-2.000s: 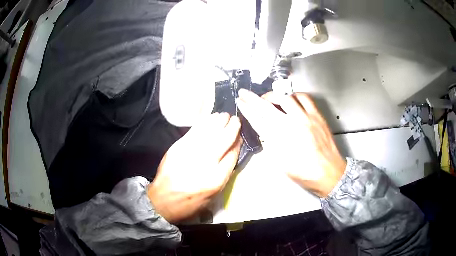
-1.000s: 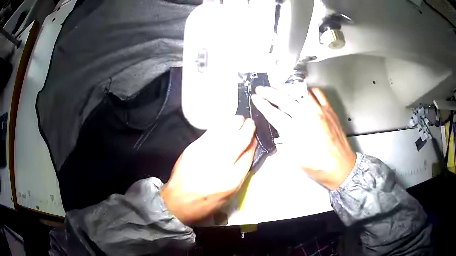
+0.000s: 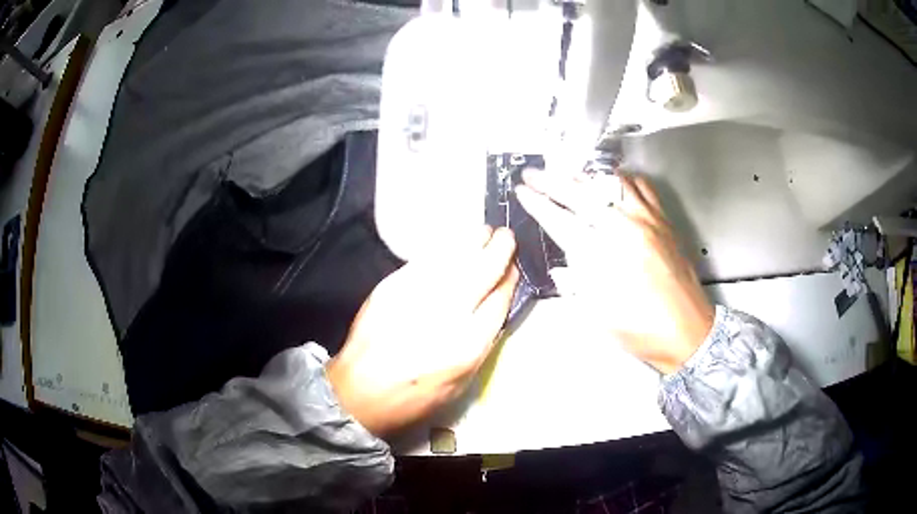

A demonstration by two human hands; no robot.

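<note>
A small dark stitched panel point(image 3: 525, 236) lies under the white sewing machine head, with thin pale stitching along it. My left hand point(image 3: 427, 326) pinches its left edge between thumb and fingers just below the needle area. My right hand point(image 3: 628, 266) lies on its right side, fingertips close to the presser foot point(image 3: 515, 163), which is partly lost in glare. The dark garment body point(image 3: 231, 291) with a greyer side spreads to the left, and its pale double stitching shows near a curved edge.
A bright white rounded guard or lamp point(image 3: 427, 141) stands left of the needle. A round metal knob point(image 3: 672, 88) sits on the machine at upper right. Grey scraps or threads point(image 3: 855, 256) lie at far right. Yellow tape point(image 3: 498, 461) marks the front table edge.
The whole view has shifted, so the machine and hands appear further right. The panel has moved slightly up toward the needle between my hands. Both hands keep nearly the same hold.
</note>
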